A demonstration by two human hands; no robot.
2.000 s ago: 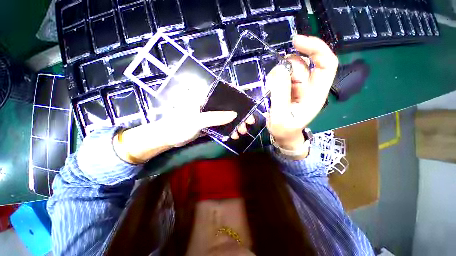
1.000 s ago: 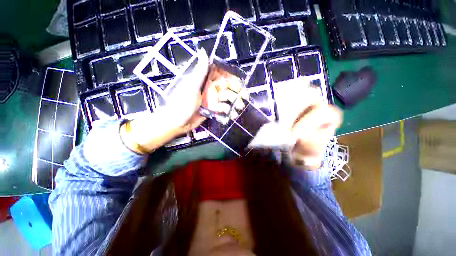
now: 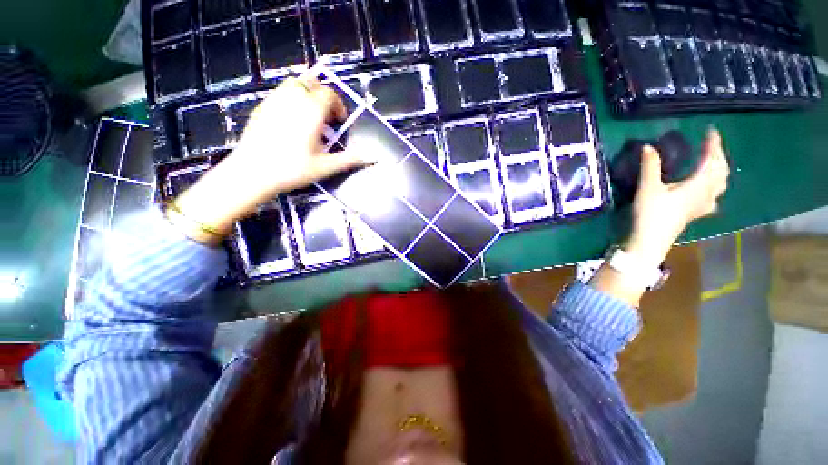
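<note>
The adhesive sheet (image 3: pixel 431 213) lies diagonally over the black parts tray (image 3: pixel 409 47), with dark rectangles divided by white lines and strong glare near its middle. My left hand (image 3: pixel 286 136) is over the sheet's upper left end, fingers curled and thumb extended; whether it grips anything is unclear. My right hand (image 3: pixel 676 195) is over the green surface right of the tray, thumb and fingers apart, around the near side of a dark crumpled cloth or pad (image 3: pixel 674 153). The cloth is not visibly gripped. The hand covers part of it.
A second black tray or stack (image 3: pixel 704 54) is at the upper right. Another adhesive sheet (image 3: pixel 111 173) lies at left, partly under my left sleeve. A dark fan (image 3: pixel 25 109) is at far left. A cardboard box (image 3: pixel 667 345) and blue plastic item (image 3: pixel 50 386) are below the table edge.
My left hand has moved up and left, and the frame part it held is no longer visible. My right hand has moved right to the dark cloth. The pale piece by it is gone from view.
</note>
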